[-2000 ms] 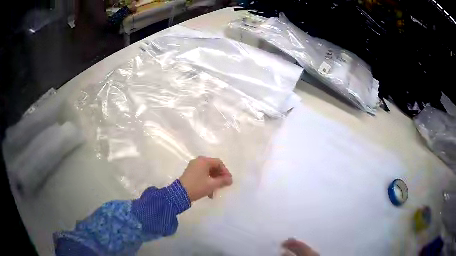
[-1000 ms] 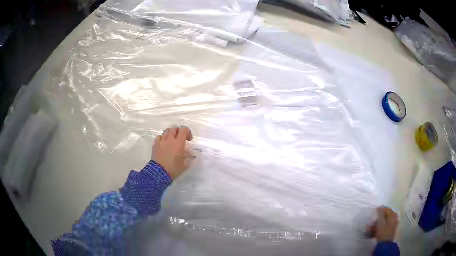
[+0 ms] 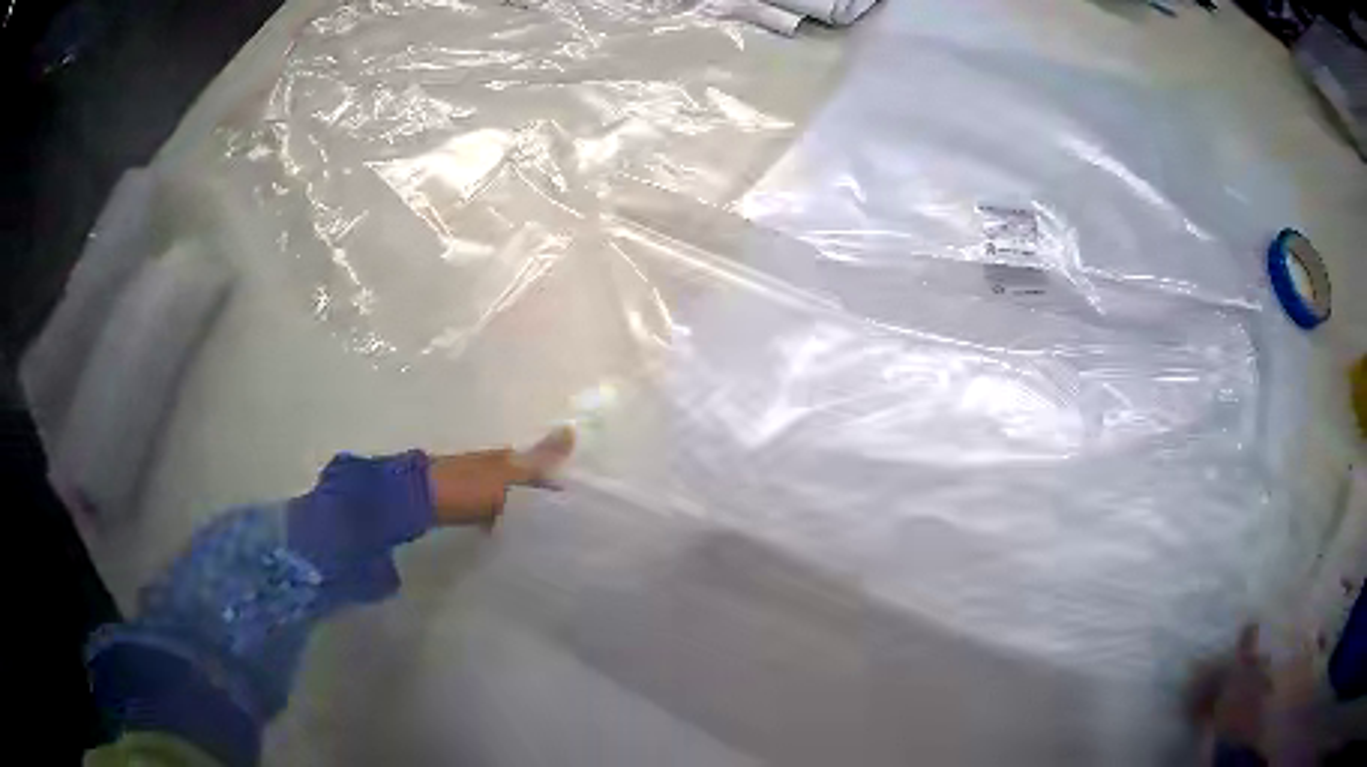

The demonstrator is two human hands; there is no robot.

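A clear poly bag with a black printed text block lies spread in front of me over white tissue paper. Its near edge runs between my hands, with a blurred greyish band below it. My left hand is at the bag's near left corner, fingers pinched on the edge. My right hand is blurred at the near right corner, closed on the plastic; its fingers are hard to make out. Folds and shine run across the bag's middle.
More clear crinkled bags lie at the upper left. Soft white rolls lie at the left table edge. A blue tape roll is at the right. Part of a yellow roll and a blue dispenser show at the right rim.
The printed bag was drawn over the tissue, and its text block now sits further right in view. My right hand has shifted slightly right. The view has turned, and the tape rolls sit nearer the right rim.
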